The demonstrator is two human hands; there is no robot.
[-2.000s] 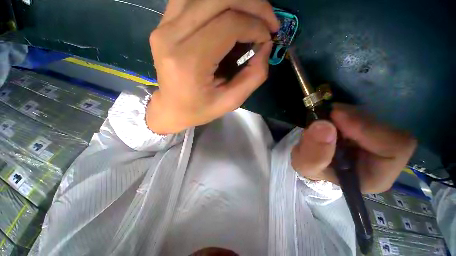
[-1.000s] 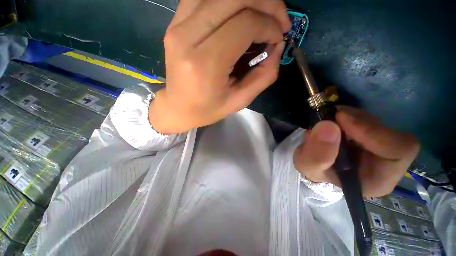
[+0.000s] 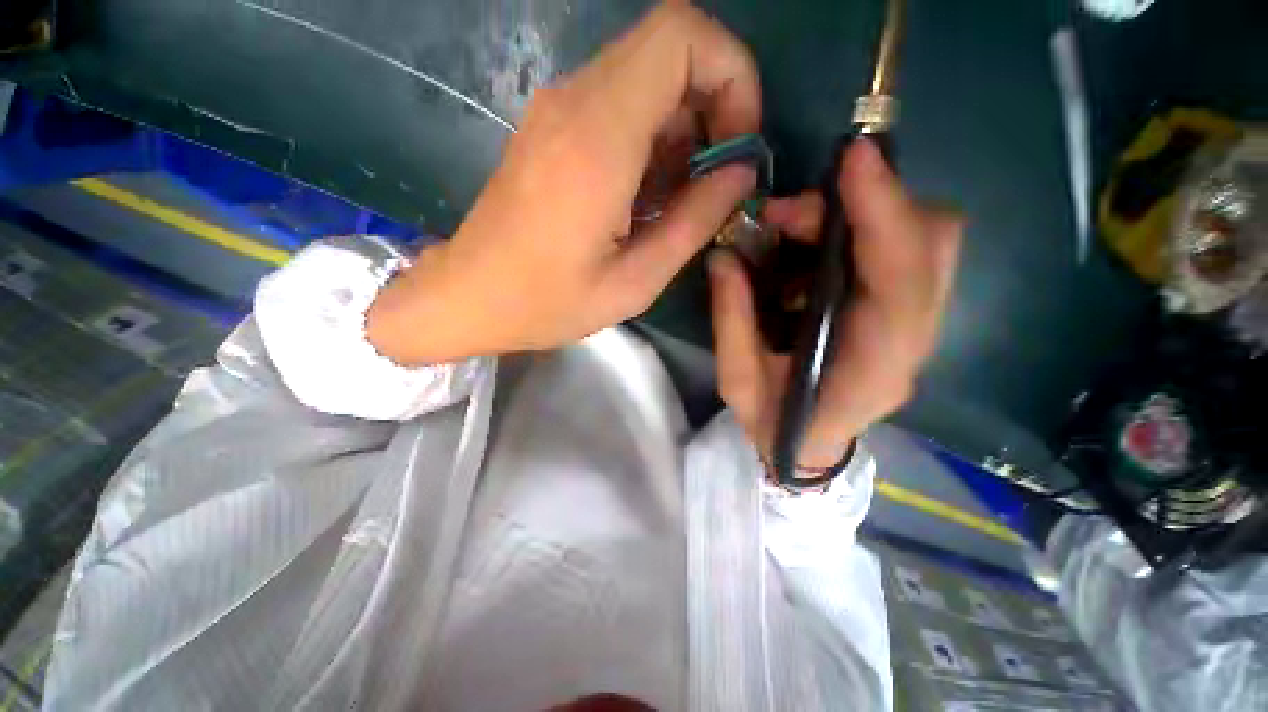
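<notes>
My left hand (image 3: 556,209) grips the teal housing (image 3: 730,153), tilted up between thumb and fingers near the mat's front edge. My right hand (image 3: 876,278) holds the black soldering iron (image 3: 823,306) against its palm; the brass collar and barrel point away, and the tip is cut off by the top edge. The right thumb and a finger also touch a small silvery piece with a yellow end, seemingly the battery (image 3: 747,234), just beside the housing. The fingers hide much of both small things.
The dark green mat (image 3: 1001,348) lies under the hands. A thin solder wire (image 3: 376,56) crosses it at upper left. At right are a slim pale strip (image 3: 1072,139), a yellow ring-shaped holder (image 3: 1143,188) and a dark item with a red centre. Another person's white sleeve (image 3: 1154,626) is at lower right.
The iron has swung away from the housing and points up. My left hand has lifted and tilted the housing. My right hand has moved left, its fingertips now beside the housing. The view has shifted right.
</notes>
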